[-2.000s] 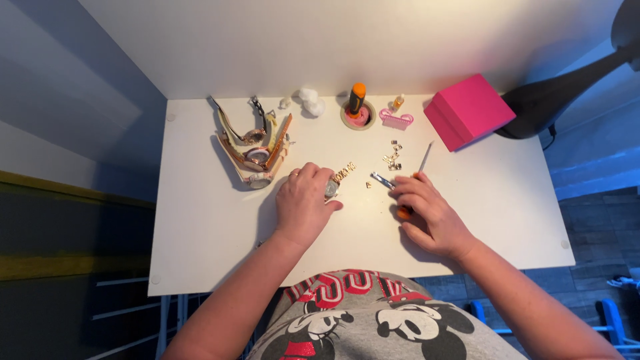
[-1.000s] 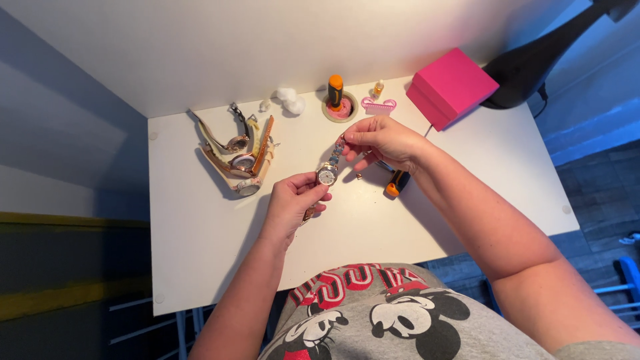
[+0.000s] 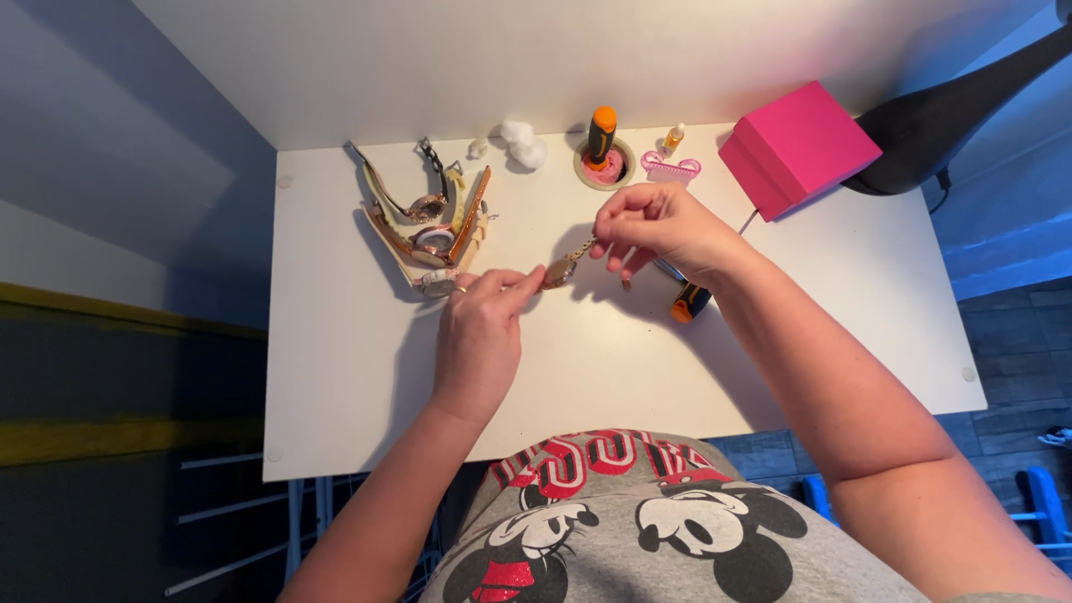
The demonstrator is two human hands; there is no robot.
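Note:
A wristwatch with a metal link bracelet (image 3: 559, 271) hangs between both hands above the white table. My left hand (image 3: 486, 322) pinches its case end between thumb and finger. The free end of the bracelet is in the fingertips of my right hand (image 3: 657, 230). Beneath my right forearm lies a screwdriver with an orange and black handle (image 3: 691, 302), its shaft partly hidden. Left of my left hand, several strap watches (image 3: 434, 243) stand and lie nested together. A small gold-coloured piece (image 3: 626, 285) shows just below my right fingers.
Along the back of the white table (image 3: 377, 427) are cotton wool (image 3: 523, 144), a round container (image 3: 626, 174) with an upright orange and black handle (image 3: 602, 134), a small bottle (image 3: 673, 138) and a pink plastic piece (image 3: 670, 167). A pink box (image 3: 800, 151) stands at right beside a black object (image 3: 913, 126).
Two seconds ago my right hand was at the screwdriver; it has since moved to the bracelet. Since one second ago the watch has turned, its dial no longer facing up.

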